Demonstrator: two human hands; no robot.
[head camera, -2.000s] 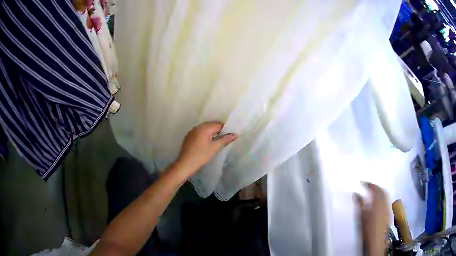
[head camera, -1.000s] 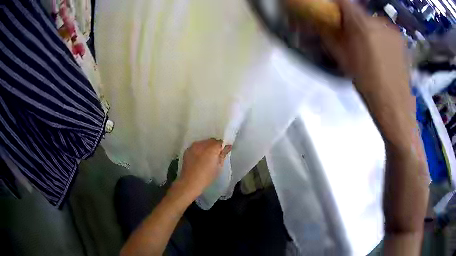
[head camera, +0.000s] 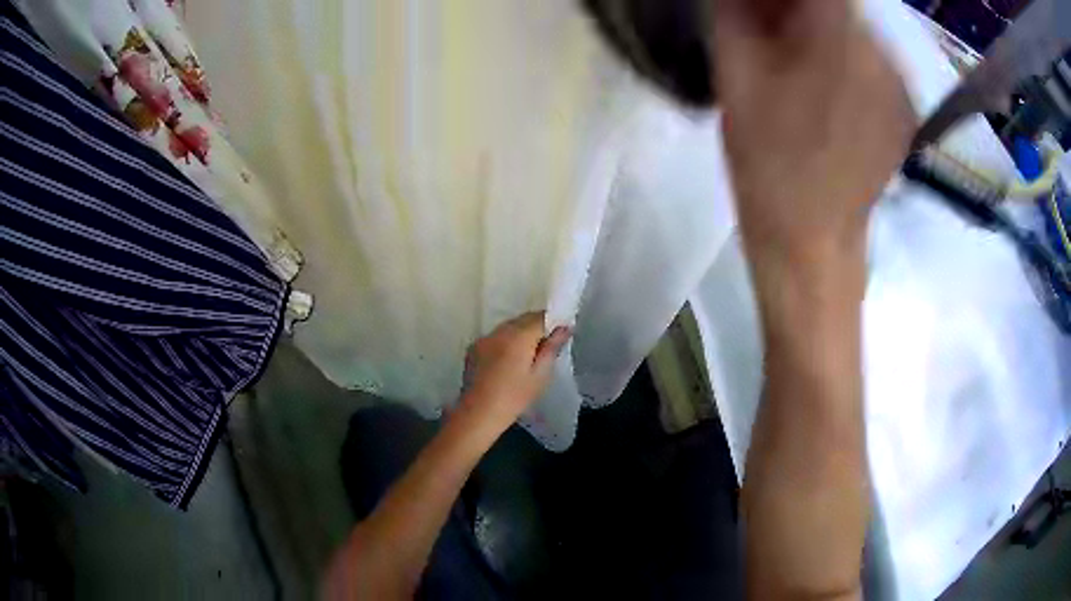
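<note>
A long sheer white-cream garment (head camera: 411, 200) hangs in front of me, its wavy hem at the lower middle. My left hand (head camera: 513, 366) pinches a fold of it just above the hem. My right hand (head camera: 810, 129) is raised at the upper right, large, blurred and cut by the top edge. The dark body of the steam iron (head camera: 664, 45) shows at its left, against the upper part of the garment. The iron's handle is hidden by my right hand. Whether the iron touches the cloth cannot be told.
Navy striped garments (head camera: 118, 258) and a floral garment (head camera: 159, 88) hang at left. A white-covered pressing table (head camera: 975, 387) is at right, behind my right forearm. A dark cable or hose with a ribbed piece (head camera: 963, 182) runs at the upper right. My dark-clothed legs are below.
My right hand had no iron at first, then came up from the table with it, and is now slightly further left. My left hand has closed on the cloth and moved slightly right.
</note>
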